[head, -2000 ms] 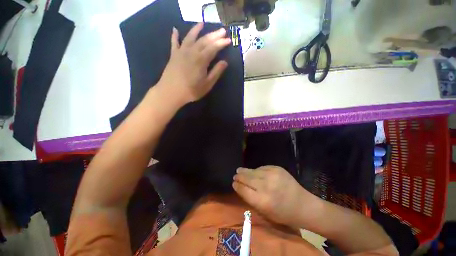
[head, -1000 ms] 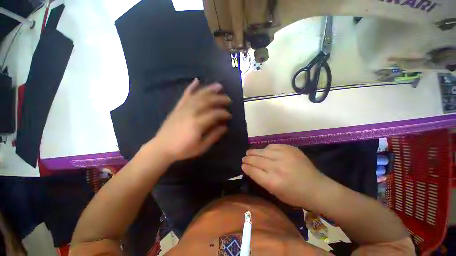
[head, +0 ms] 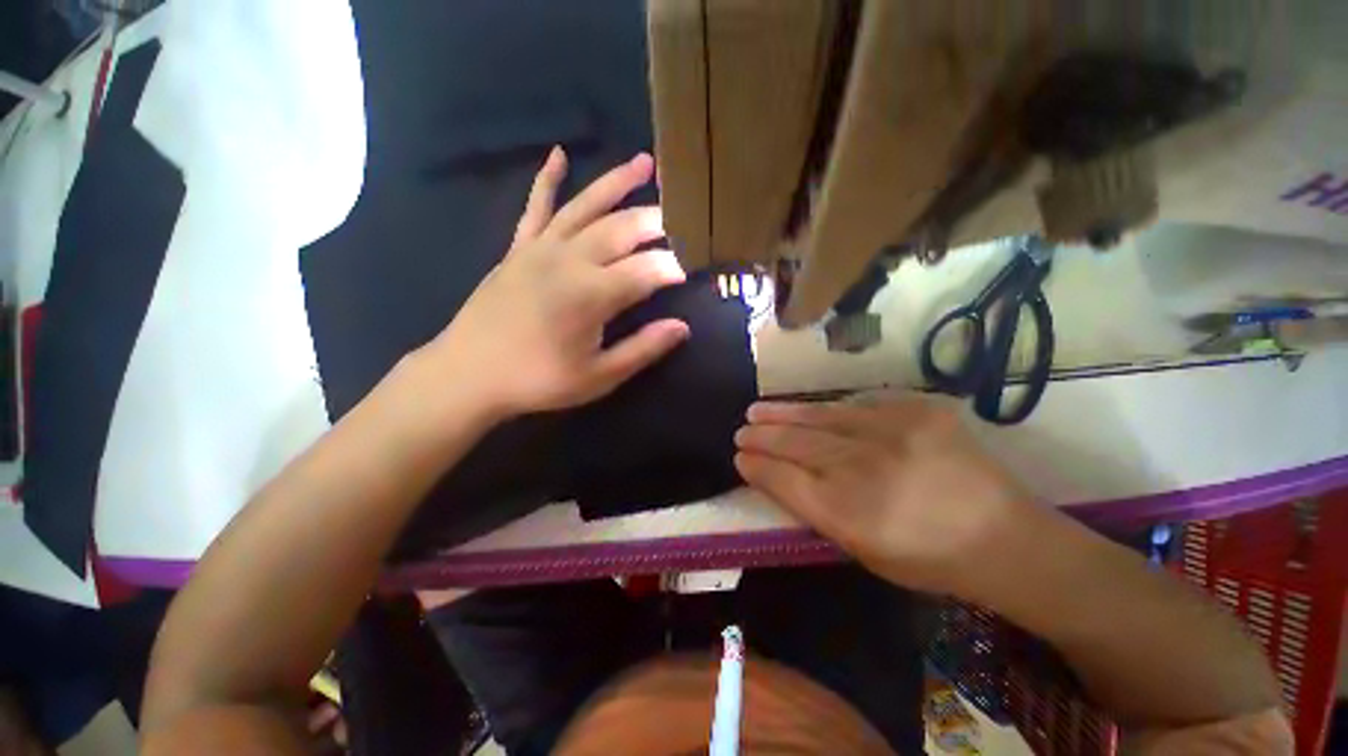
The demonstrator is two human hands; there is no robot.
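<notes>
The dark garment panel (head: pixel 503 104) lies flat on the white table under the sewing machine head (head: pixel 747 133). Its right edge runs at the lit presser foot (head: pixel 735 284). My left hand (head: pixel 569 303) lies spread flat on the panel, left of the foot, holding nothing between its fingers. My right hand (head: pixel 887 480) has its fingers together, fingertips at the panel's lower right edge. Whether the fingers pinch the cloth is hard to tell.
Black-handled scissors (head: pixel 998 332) lie right of the foot. A long dark cut panel (head: pixel 104 281) lies at the table's left. Small tools (head: pixel 1271 332) lie at the right. A red basket (head: pixel 1271 591) hangs below the purple-taped table edge (head: pixel 621 561).
The panel's lower end has moved up from the lap onto the table. My right hand has moved up with it. The view has shifted, and the machine head looks nearer and larger.
</notes>
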